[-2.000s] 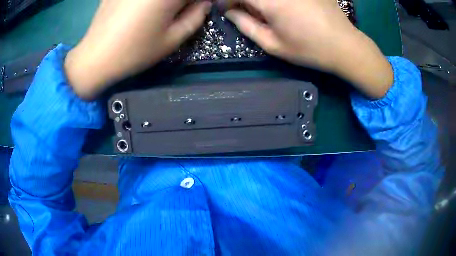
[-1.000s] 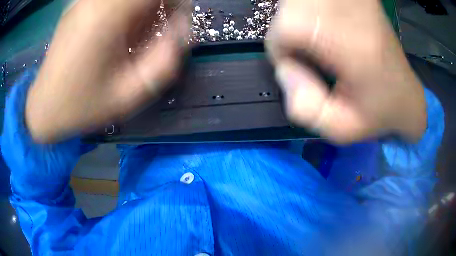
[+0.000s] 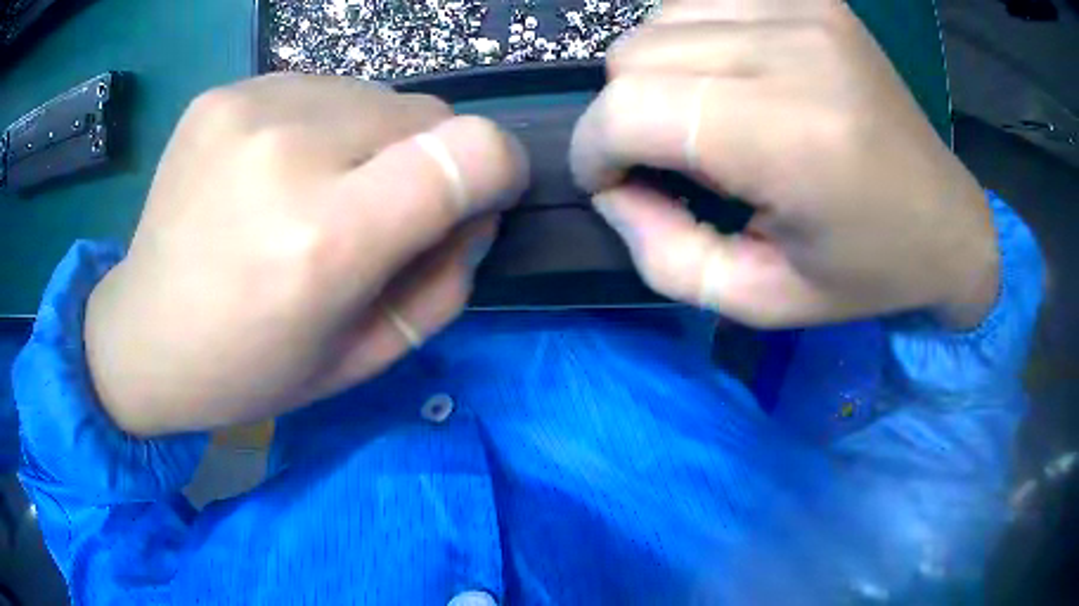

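The black plate [image 3: 547, 251] lies in front of me at the table's near edge. Both hands cover most of it; only a middle strip with a lengthwise line shows. My left hand [image 3: 290, 243] is over its left part, thumb and fingers curled together. My right hand [image 3: 769, 154] is over its right part, with thumb and index fingertips close together near the plate's middle. Pale bands show on fingers of both hands. Any small piece between the fingertips is hidden or too small to tell. Silver metal pieces [image 3: 355, 42] lie in the black tray [image 3: 509, 81] just beyond the plate.
Another black plate or stack of plates [image 3: 62, 133] lies at the far left on the green table mat [image 3: 178, 65]. My blue sleeves and smock front are below the table's near edge. Dark grey surfaces lie beyond the table's right edge.
Both hands have come back from the tray to over the plate, their fingertips now close together near its middle. More of the tray's left part and the plate at far left now show.
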